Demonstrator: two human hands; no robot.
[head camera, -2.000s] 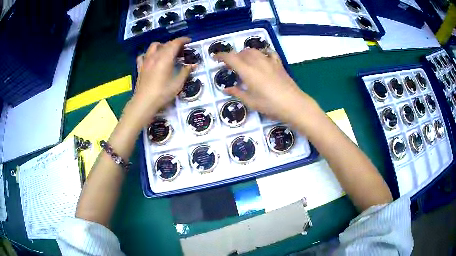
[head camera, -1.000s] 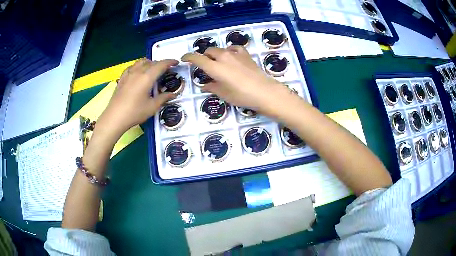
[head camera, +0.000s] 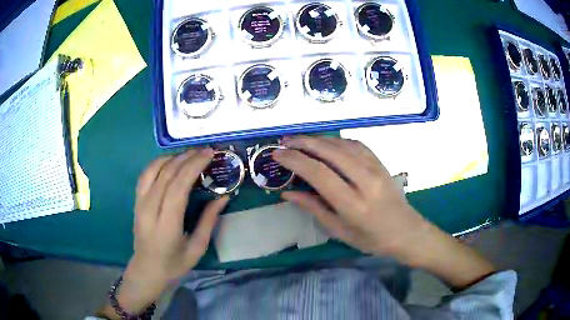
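Observation:
Two round smartwatch heads lie side by side below the near edge of the watch tray (head camera: 300, 124), black faces up, with small lit text and white tabs. My left hand (head camera: 172, 209) has its fingers and thumb around the left smartwatch head (head camera: 223, 170). My right hand (head camera: 350, 197) has its fingers and thumb at the right smartwatch head (head camera: 272, 167), fingertips over its edge. The tray holds two visible rows of watch heads; its far part is out of the picture.
A grey-beige strip (head camera: 269, 232) lies just below the watches. A gridded record sheet (head camera: 31, 150) and yellow paper (head camera: 115, 56) are at left. A white sheet with yellow edges (head camera: 437, 137) is right of centre. Another watch tray (head camera: 531, 178) stands at far right.
My hands have moved from over the tray to its near side, now with two watch heads between them. The view has shifted towards my body.

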